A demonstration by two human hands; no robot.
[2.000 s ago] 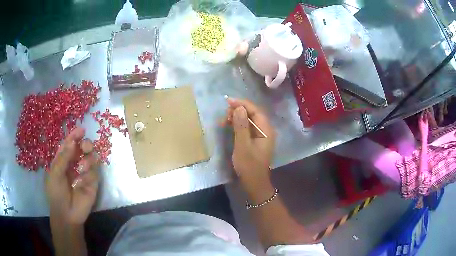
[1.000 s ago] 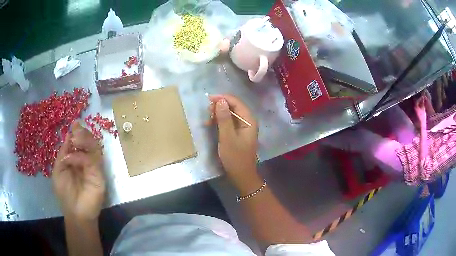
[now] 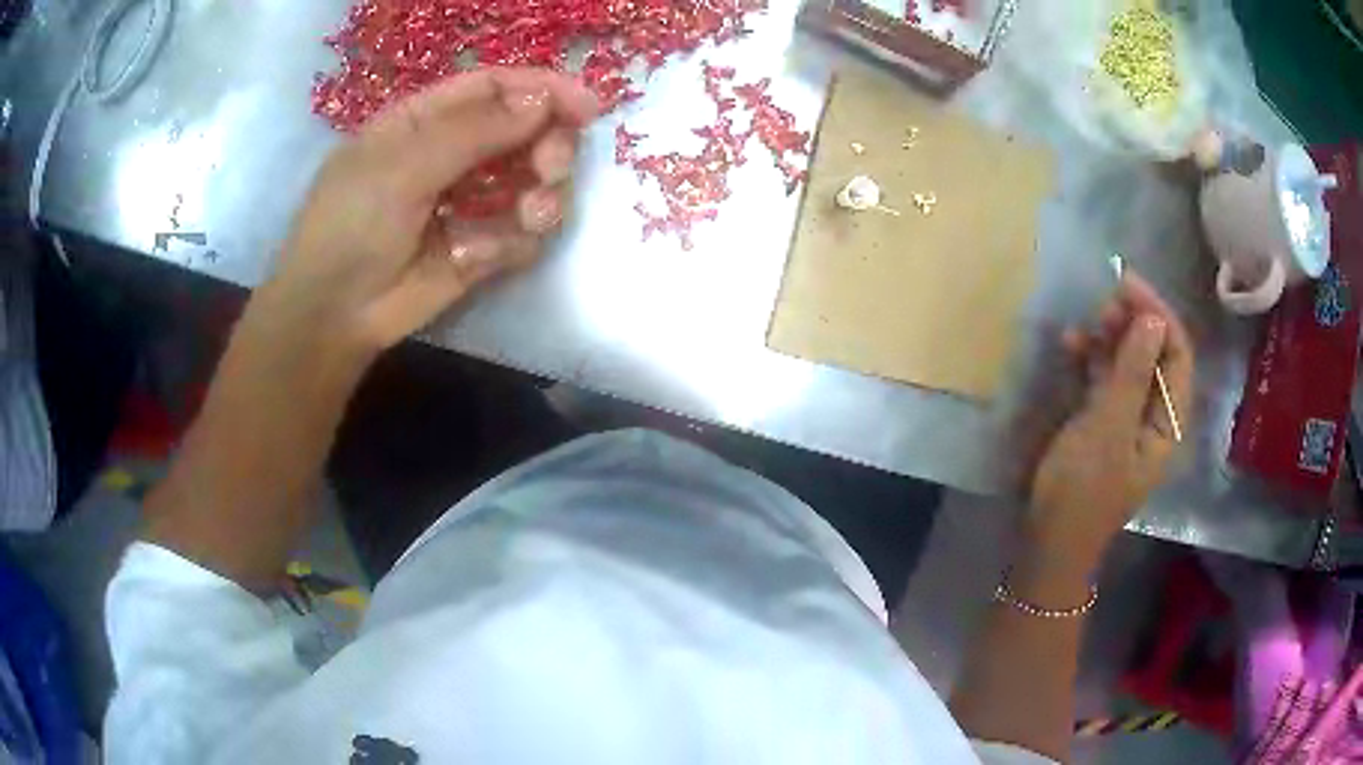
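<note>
My left hand (image 3: pixel 449 194) is raised at the near edge of the red-part pile (image 3: pixel 508 38). Its fingers are curled around red parts (image 3: pixel 490 187), mostly hidden; how many cannot be told. My right hand (image 3: pixel 1114 404) pinches a cotton swab (image 3: pixel 1166 401) to the right of the tan work board (image 3: pixel 912 284), its white tip pointing up and away. On the board are a white glue blob (image 3: pixel 858 193), a thin pale stick beside it, and a few tiny gold accents (image 3: pixel 924 202). A loose group of red parts (image 3: pixel 695 172) lies between pile and board.
A clear box (image 3: pixel 912 48) with red parts stands behind the board. A plastic bag of gold accents (image 3: pixel 1139 60) is at back right. A pink mug (image 3: pixel 1244 224) and a red carton (image 3: pixel 1297 389) are at the right. A white-grey ring (image 3: pixel 93 75) lies far left.
The view has swung left, so the bench appears further right. My left hand has turned from palm up to curled, with red showing inside. My right hand still holds the swab.
</note>
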